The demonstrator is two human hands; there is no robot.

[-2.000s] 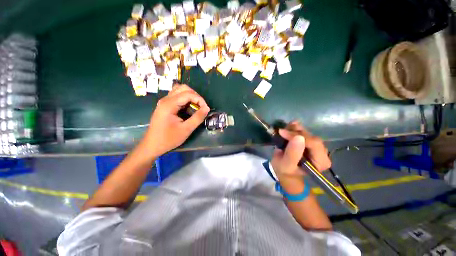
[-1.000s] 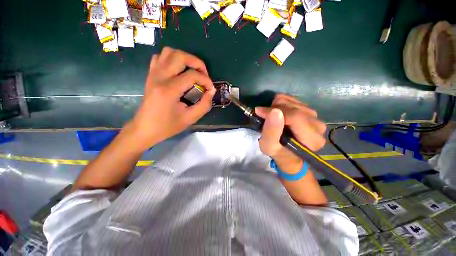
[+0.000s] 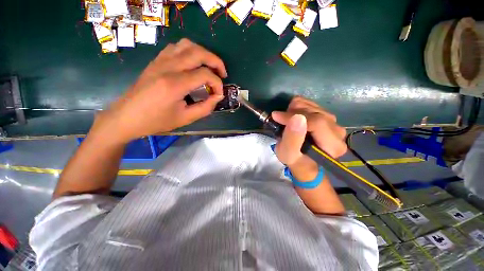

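The small dark device housing point(image 3: 229, 99) lies on the green bench near its front edge, with its pale tab pointing right. My left hand point(image 3: 172, 87) holds a lithium pouch cell point(image 3: 199, 94) between thumb and fingers, just left of the housing. The fingertips are at the housing's left side and hide part of it and the leads. My right hand point(image 3: 310, 129) grips the soldering iron point(image 3: 273, 124) like a pen. Its metal tip reaches the housing's right part; whether it touches is too small to tell. A thin solder wire point(image 3: 63, 109) stretches in from the left.
A loose pile of pouch cells point(image 3: 239, 10) lies beyond my hands, with one separate cell point(image 3: 294, 51) nearer. A round tan dish point(image 3: 456, 53) stands at right, with a thin dark tool point(image 3: 407, 29) beside it. A dark holder point(image 3: 10, 100) is at far left. Cables run along the right edge.
The view has tilted nearer the bench edge. The iron's tip has come from the open bench to the housing. My left hand, holding the cell, is now closer against the housing.
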